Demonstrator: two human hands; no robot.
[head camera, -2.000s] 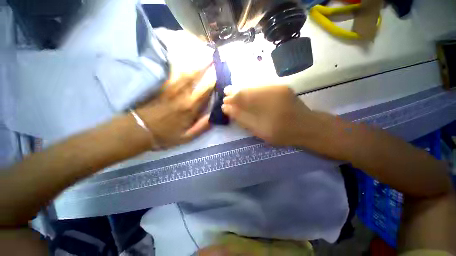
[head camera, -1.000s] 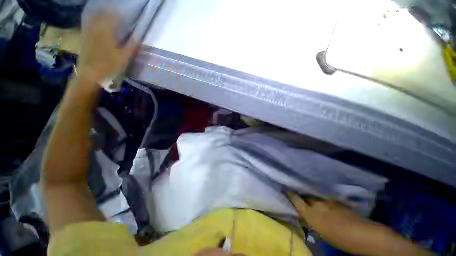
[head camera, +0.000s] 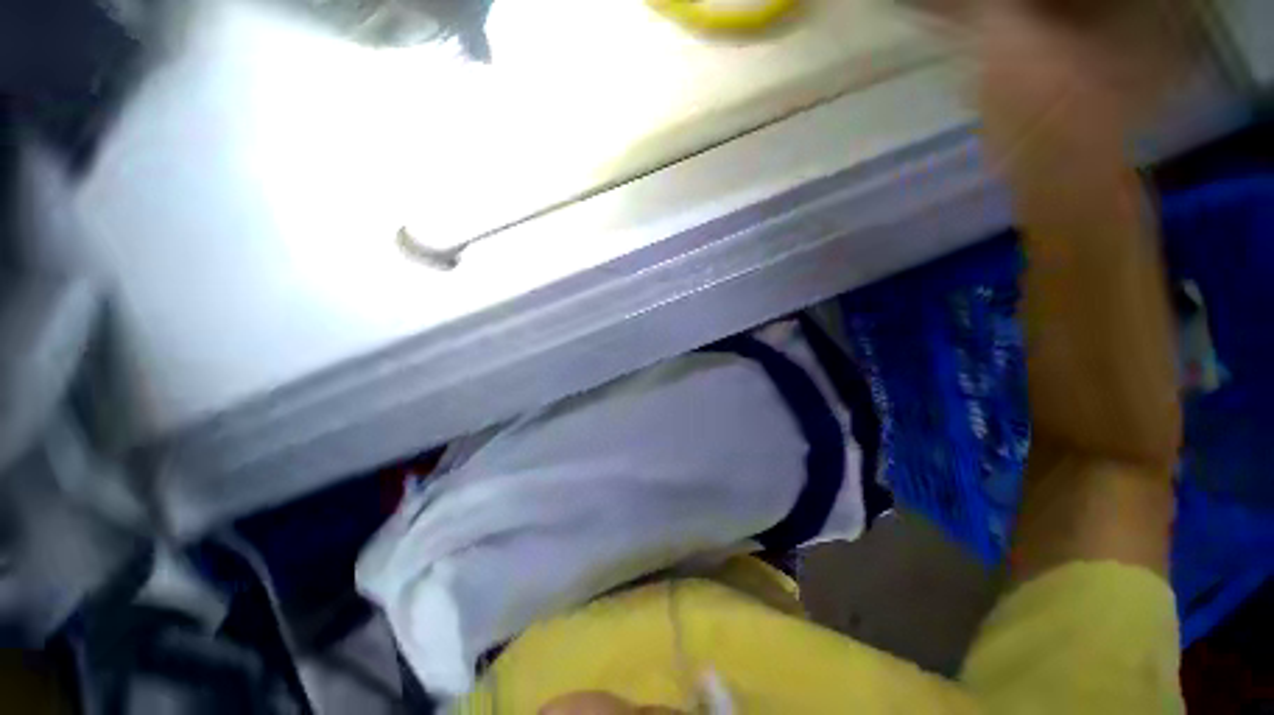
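Note:
My right hand (head camera: 1069, 49) is at the top right, over the right end of the white table (head camera: 308, 182). It is blurred and partly cut off by the top edge, so its fingers and anything in them cannot be made out. My left hand is not in view. A grey-white sewn piece (head camera: 615, 475) with a curved navy band (head camera: 824, 447) lies on my lap, below the table's front edge.
A yellow loop handle (head camera: 727, 11) is cut off at the top edge. A blue lattice crate (head camera: 950, 391) stands at the right below the table. Blurred grey cloth (head camera: 56, 419) hangs at the far left. A measuring strip (head camera: 699, 279) runs along the table's front edge.
The view has swung right. My left hand has left the picture. My right hand has moved from the lap cloth up to the table's right end. The navy-banded part of the lap cloth now shows.

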